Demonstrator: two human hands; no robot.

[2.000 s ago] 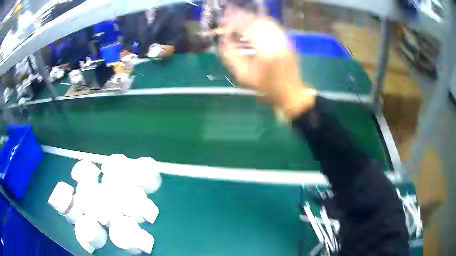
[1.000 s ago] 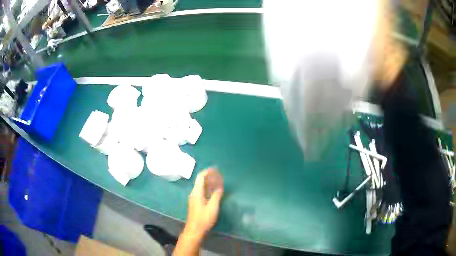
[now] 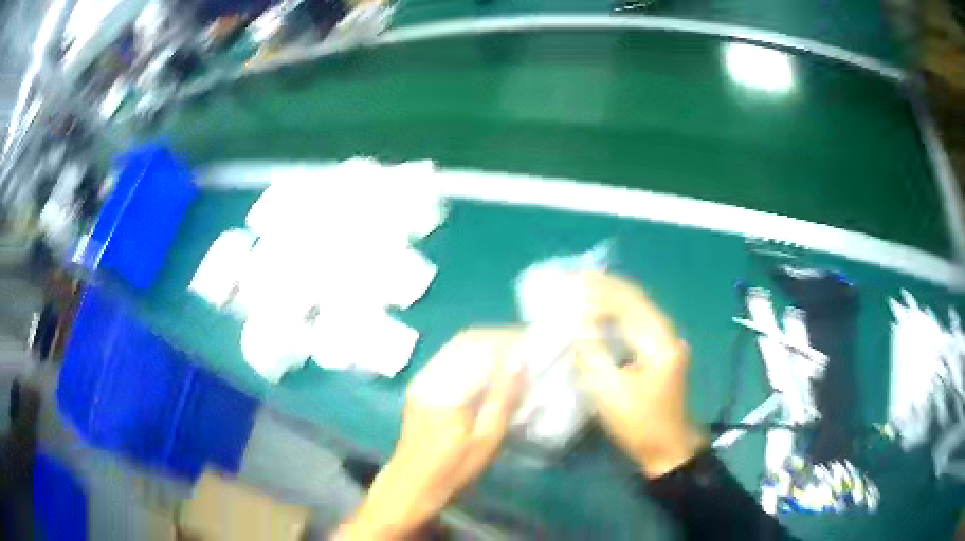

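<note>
My left hand (image 3: pixel 462 407) and my right hand (image 3: pixel 640 370) are close together over the bench, in the middle of the view. Between them they hold a crinkled clear plastic bag (image 3: pixel 556 291) with something white in it. The picture is blurred, so the contents and the exact finger contacts do not show clearly. Several white camera housings (image 3: pixel 328 264) lie in a group to the left of my hands. White antennas (image 3: pixel 785 370) lie in a pile to the right, beside a thick black cable bundle (image 3: pixel 831 359) with coloured ends.
A pale metal rail (image 3: pixel 635 203) separates the green bench from the green conveyor belt (image 3: pixel 508 116). A blue bin (image 3: pixel 143 217) stands at the left bench end, with another blue tote (image 3: pixel 148 391) below. More white rods (image 3: pixel 926 370) lie far right. A cardboard box (image 3: pixel 243 512) is at bottom left.
My right hand has come down from the upper right with the bag, and my left hand has moved to meet it. The view has shifted slightly.
</note>
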